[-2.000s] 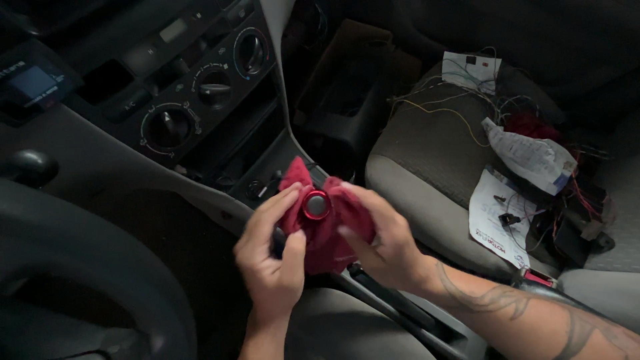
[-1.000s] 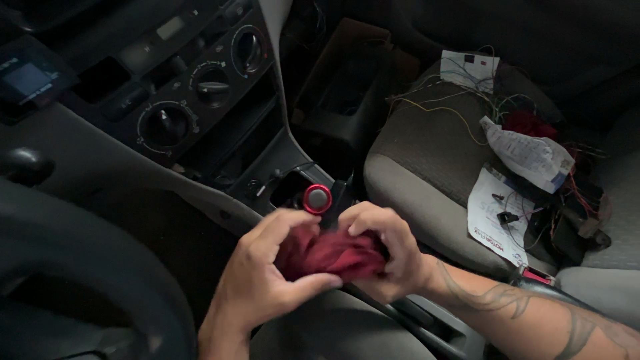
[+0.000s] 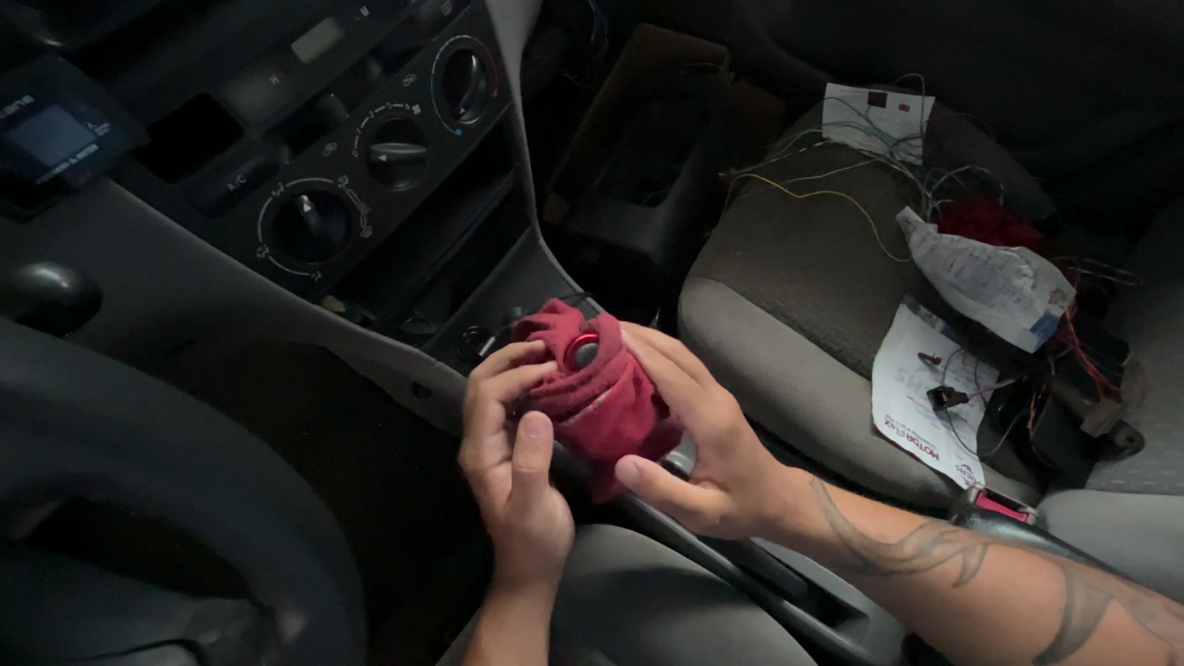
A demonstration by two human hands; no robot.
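A red cloth (image 3: 606,407) is bunched around the gear shift knob (image 3: 585,351), whose dark round top with a red ring shows through a fold. My left hand (image 3: 518,462) presses its fingers on the cloth's left side, thumb raised. On the other side my right hand (image 3: 698,444) holds the cloth with its fingers, its thumb near the lower edge. The shaft below the knob is hidden by cloth and hands.
A steering wheel (image 3: 203,453) is at the lower left, climate control dials (image 3: 398,155) above. Wires, papers (image 3: 934,393) and small connectors lie on the passenger seat (image 3: 786,277). A handbrake lever (image 3: 684,536) runs below my right hand.
One second ago the cloth was bunched between both hands just below the uncovered knob. Now it is wrapped around the knob, with both hands moved up against its sides.
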